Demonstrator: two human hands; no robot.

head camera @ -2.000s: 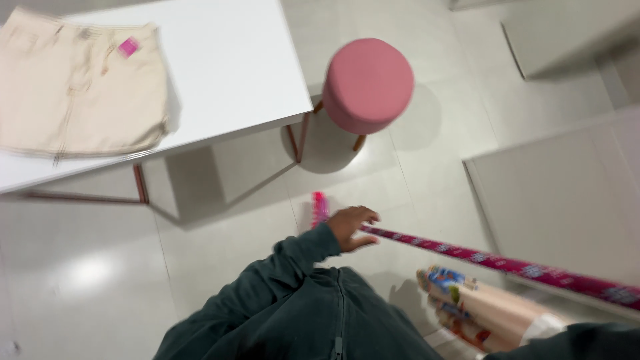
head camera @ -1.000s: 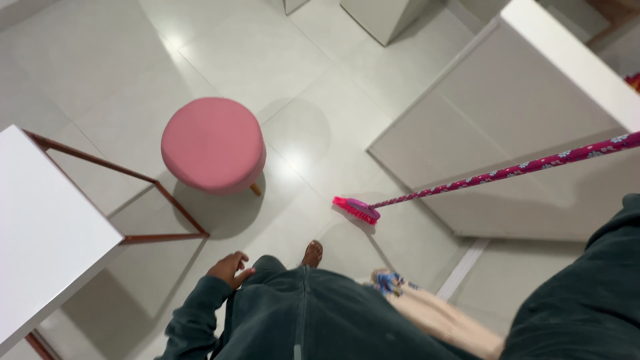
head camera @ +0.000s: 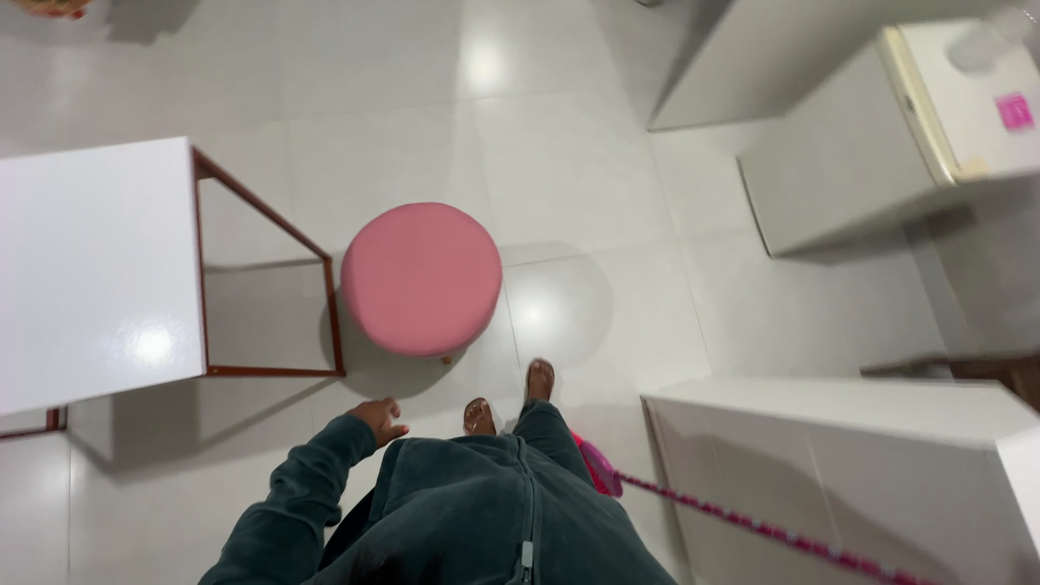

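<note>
My left hand (head camera: 380, 421) hangs beside my jacket with its fingers apart and nothing in it, just below a round pink upholstered stool (head camera: 422, 279). On the floor at my right leg lies the pink head of a broom (head camera: 600, 469), partly hidden by my clothing. Its patterned pink handle (head camera: 756, 526) slants down to the lower right and leaves the frame. My right hand is out of view, so its grip cannot be seen.
A white table (head camera: 97, 276) with copper-coloured metal legs stands left of the stool. At the lower right is a white counter (head camera: 756, 487). Further white cabinets (head camera: 845, 154) stand at the upper right, one with a small pink card (head camera: 1014, 111) on top. Pale tiles cover the floor.
The view has shifted and turned strongly. The broom head, in front of me a second ago, is now close beside my right leg. My right sleeve has left the view.
</note>
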